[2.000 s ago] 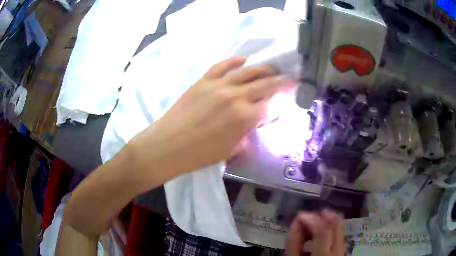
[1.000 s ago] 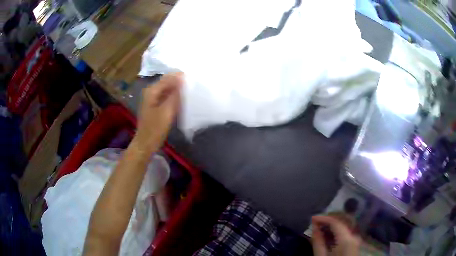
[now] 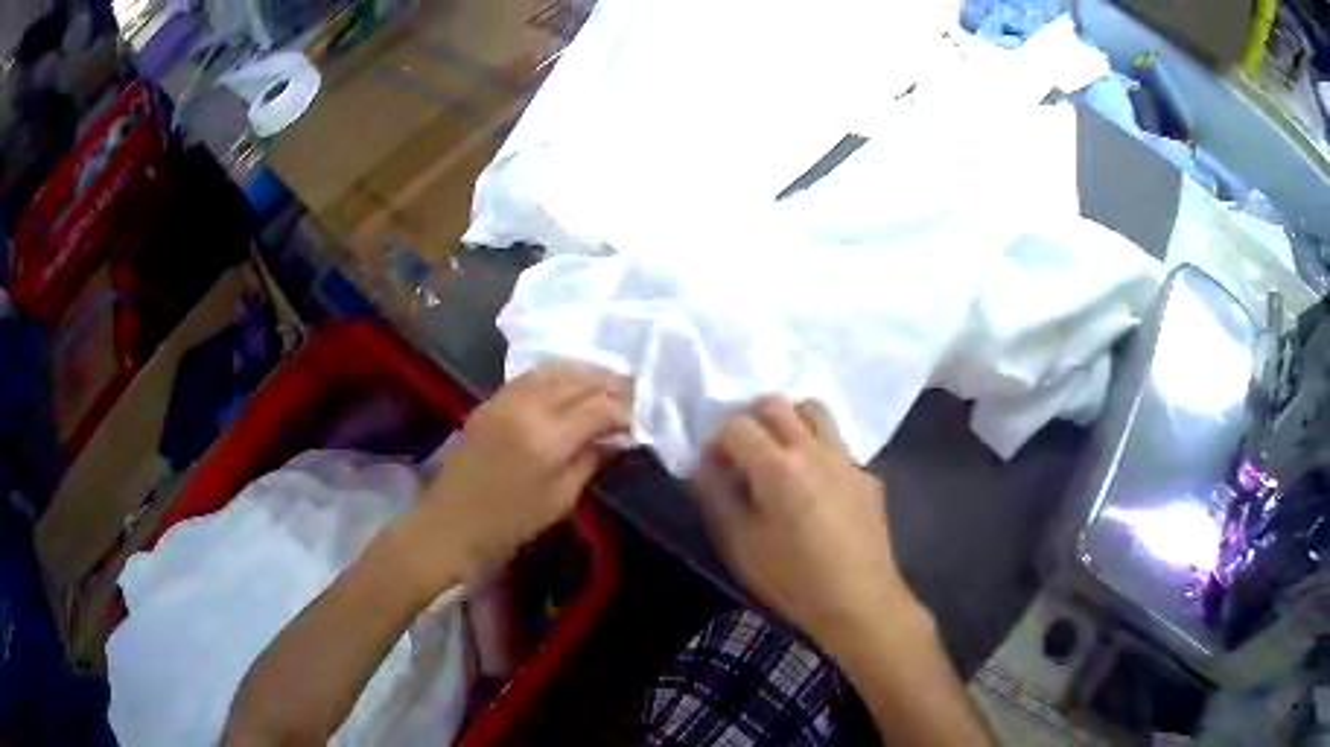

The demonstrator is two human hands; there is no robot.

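A white fabric panel lies bunched on the dark grey table, its near edge at the table's front edge. My left hand pinches this near edge at its left part. My right hand, slightly blurred, is at the same edge a little to the right, fingers bent onto the cloth; its fingertips are partly hidden. More overexposed white cloth lies behind. The machine's shiny bed is at the right, with no cloth on its near part.
A red plastic basket holding white cloth stands at the lower left. Brown cardboard with a white roll is at the upper left. A second red crate is farther left. A plaid-covered lap is below.
The view has swung left from the machine. My left hand has moved from the needle area to the cloth's near edge. My right hand has come up from below onto that edge beside it.
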